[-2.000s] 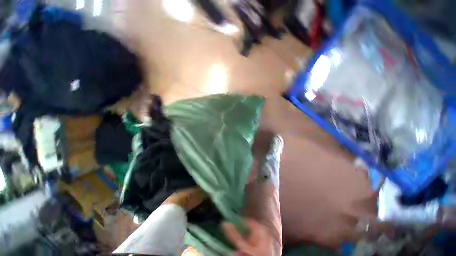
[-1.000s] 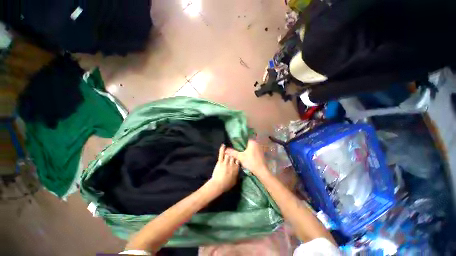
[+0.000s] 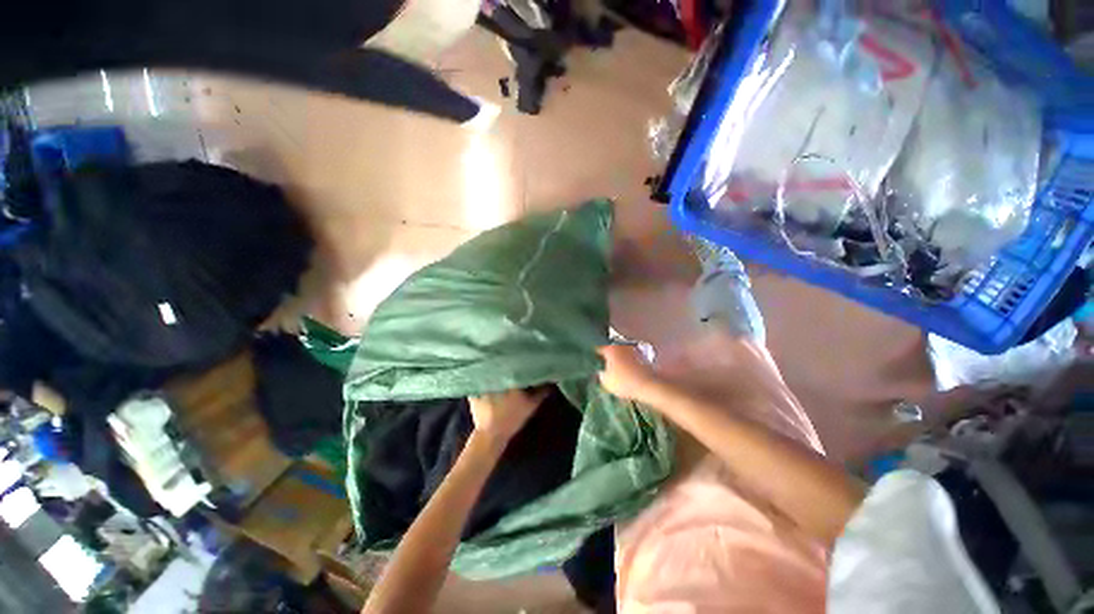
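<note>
A green woven sack (image 3: 486,306) stands in front of me, its mouth facing me, with a loose thread line on its upper side. Black garments (image 3: 414,450) lie inside it. My left hand (image 3: 504,414) reaches into the mouth under the upper rim; its fingertips are hidden by the sack edge and cloth, so its hold cannot be told. My right hand (image 3: 624,372) grips the sack's rim at the right side of the mouth.
A blue crate (image 3: 828,282) with clear plastic bags is at upper right. A black garment pile (image 3: 156,258) with a white label is at left. Cardboard boxes (image 3: 288,510) are at lower left. A dark garment hangs across the top left. My leg is beside the sack.
The sack's mouth was wide open a second ago; now its upper side is folded over part of the black garments. My hands have moved apart, the left into the mouth. The view has turned.
</note>
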